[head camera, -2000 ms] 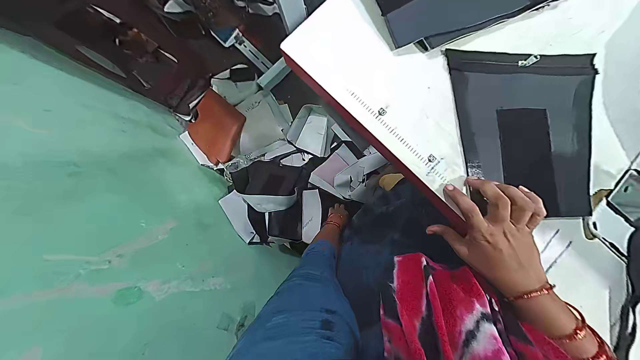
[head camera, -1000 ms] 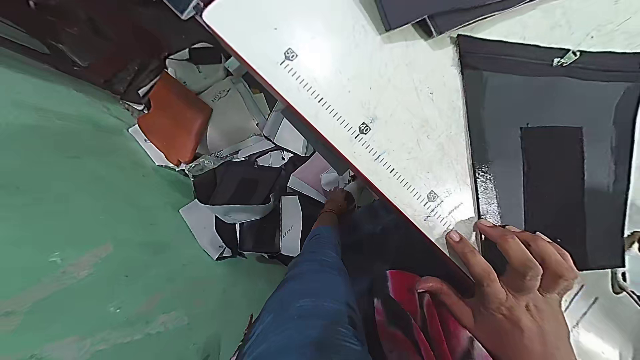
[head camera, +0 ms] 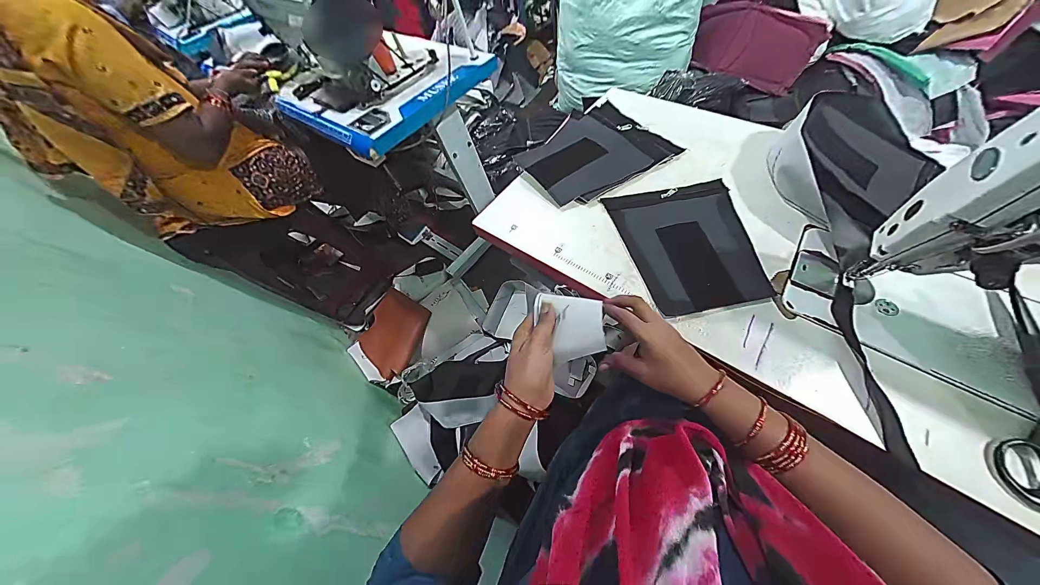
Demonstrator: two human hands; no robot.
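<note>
My left hand point(head camera: 532, 357) grips a folded white piece point(head camera: 578, 327), paper or thin sheet material, between thumb and fingers above the floor pile. At the piece's right edge is my right hand point(head camera: 650, 345), fingers bent and apart; whether it touches the piece is unclear. Beyond it on the white sewing table lies a flat black-and-grey fabric panel point(head camera: 695, 252) with a zip at its top edge. Similar dark panels point(head camera: 597, 154) overlap farther back. At the right, a sewing machine point(head camera: 967, 203) stands with black-and-grey fabric point(head camera: 861, 162) and a dark strap point(head camera: 869, 374) by its needle.
Offcuts, including a brown piece point(head camera: 396, 333), are heaped on the floor beside the table's red-edged side. A green wall point(head camera: 187, 390) runs along the left. A person in yellow clothing point(head camera: 179, 122) works at another table point(head camera: 390, 106). Fabric bundles point(head camera: 626, 49) stand behind.
My left hand has come up from the floor pile and now holds the folded white piece. My right hand has left the table edge beside the panel. The view has widened and shifted.
</note>
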